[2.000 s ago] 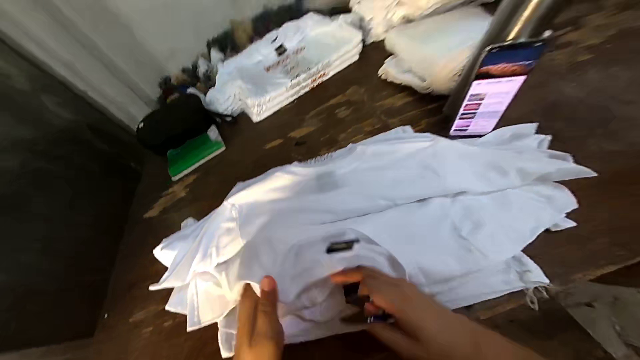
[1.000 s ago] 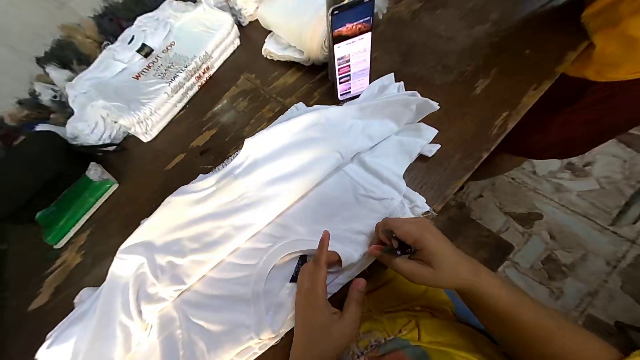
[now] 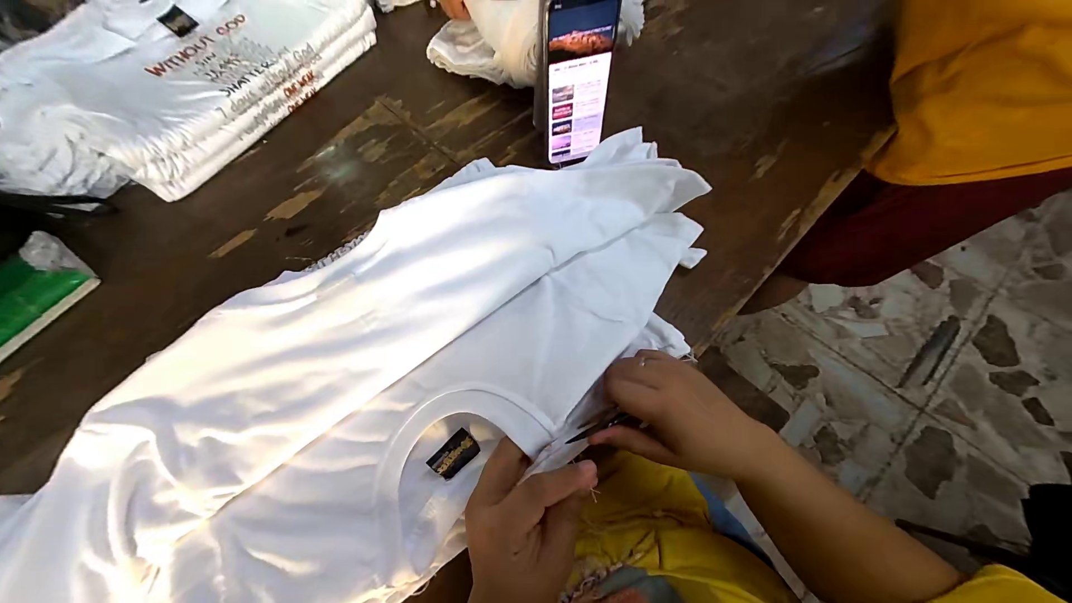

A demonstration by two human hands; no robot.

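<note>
Several white T-shirts [image 3: 352,310] lie in a loose layered pile on the dark wooden table. The top one has a round ribbed collar with a black neck label [image 3: 453,453] inside it. My left hand [image 3: 528,519] pinches the fabric at the collar's shoulder side, its fingers partly hidden in the neck opening. In my right hand [image 3: 670,410] is a small dark pointed cutting tool [image 3: 599,428], most of it covered by my fingers. Its tip points left at the shirt's edge beside the collar. Short loose threads hang close to my left thumb.
A lit smartphone [image 3: 579,84] stands upright behind the shirts. Folded printed white shirts [image 3: 209,100] are stacked at back left, a green and white item [image 3: 42,289] at the left edge. White cloth [image 3: 481,50] lies behind the phone. Another person in orange and dark red clothing [image 3: 980,100] is at right.
The view has shifted. Since a second ago my right hand has brought the tool to the shirt's edge, and my left hand has gone from spread fingers to pinching the fabric.
</note>
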